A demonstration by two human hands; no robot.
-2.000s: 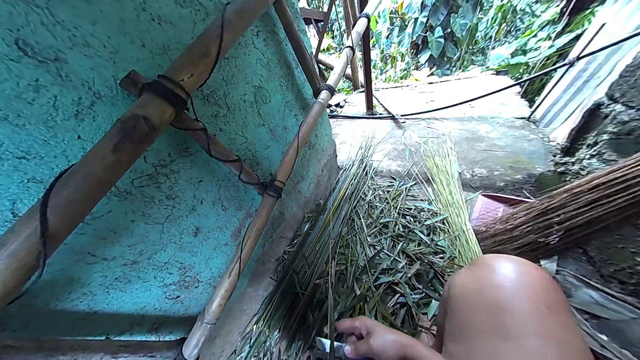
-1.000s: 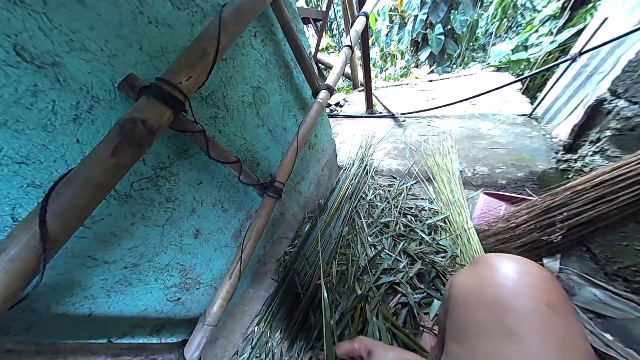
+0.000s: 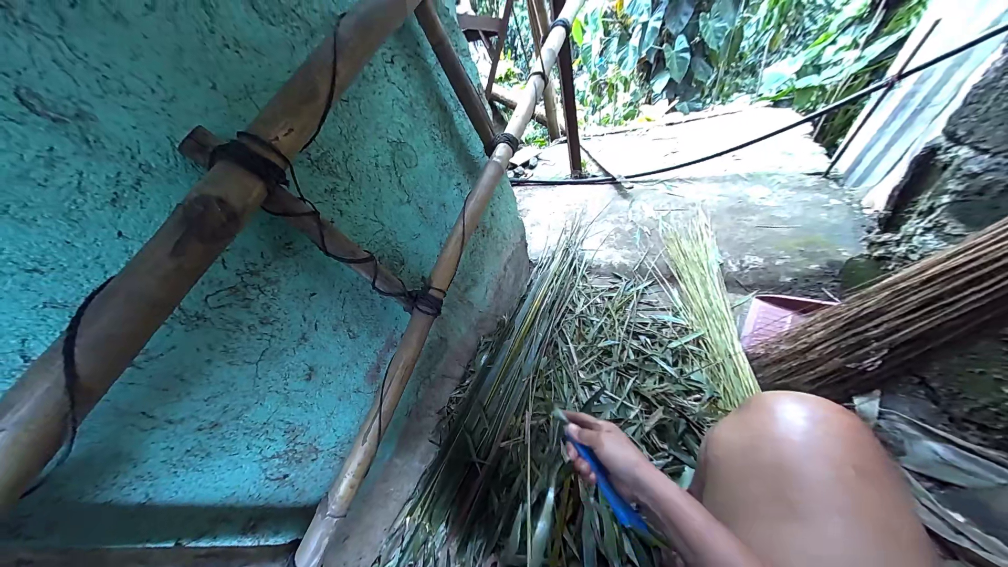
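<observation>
My right hand [image 3: 606, 453] is closed around a blue-handled tool [image 3: 606, 488], likely a knife, its tip end near the thumb. The hand is over a heap of cut green leaf pieces [image 3: 630, 354]. To its left lies a bundle of long green palm leaflets [image 3: 504, 378], and a thin upright rib [image 3: 530, 472] stands close by. A sheaf of pale stripped ribs [image 3: 713, 315] rests on the heap's right side. My left hand is out of view.
A turquoise wall [image 3: 260, 354] with a lashed bamboo frame [image 3: 402, 362] stands on the left. On the right are brown dry sticks [image 3: 890, 323], a pink container [image 3: 776, 319] and my bare knee [image 3: 803, 465]. A black cable [image 3: 724, 152] crosses the concrete slab [image 3: 693, 213] beyond.
My right hand has moved up and farther over the heap from the lower edge, bringing the blue handle into view. A wide green leaf strip held upright near the hand one second ago no longer shows there.
</observation>
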